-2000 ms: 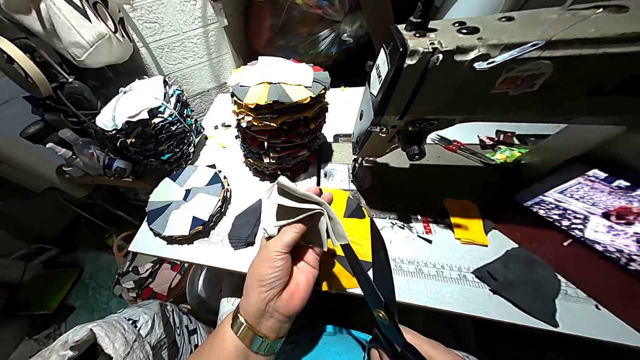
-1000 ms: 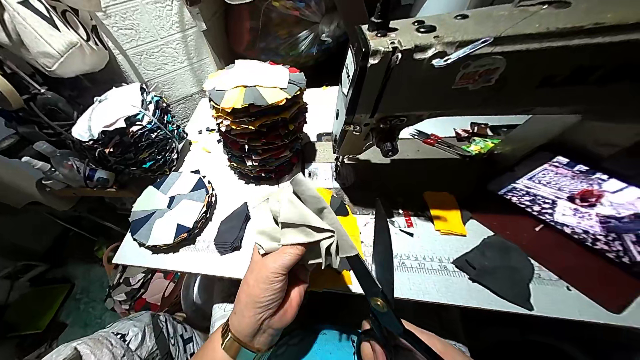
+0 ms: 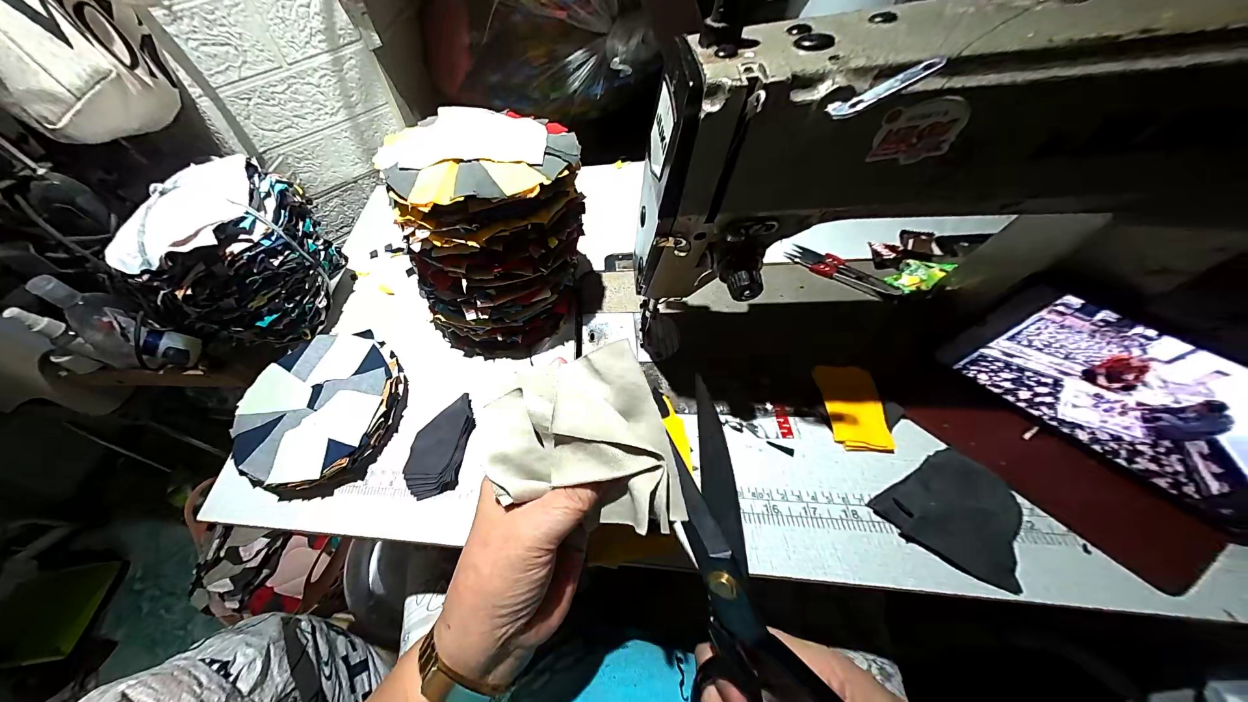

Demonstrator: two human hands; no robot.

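Observation:
A crumpled light grey-beige cloth piece (image 3: 585, 429) is pinched in my left hand (image 3: 526, 565), thumb on top, above the table's front edge. My right hand (image 3: 726, 682), low in the view and partly cut off, grips black-handled fabric scissors (image 3: 721, 583). Their blades stand apart, pointing up, beside the cloth's right edge. Yellow fabric (image 3: 675, 434) lies partly hidden behind the cloth and blades. To the left are a small stack of dark grey pieces (image 3: 439, 447) and a round patchwork stack (image 3: 317, 414). A dark grey piece (image 3: 951, 517) and folded yellow pieces (image 3: 854, 408) lie to the right.
The sewing machine (image 3: 702, 185) stands behind my hands. Left of it rises a tall stack of round patchwork (image 3: 492, 244); another tied bundle (image 3: 234, 253) is further left. A phone (image 3: 1121, 390) with a lit screen lies at right. Red-handled snips (image 3: 843, 273) lie behind the machine's arm.
The light cloth, bunched up two seconds ago, is now spread wider over my left hand. The scissor blades, together at first, have parted.

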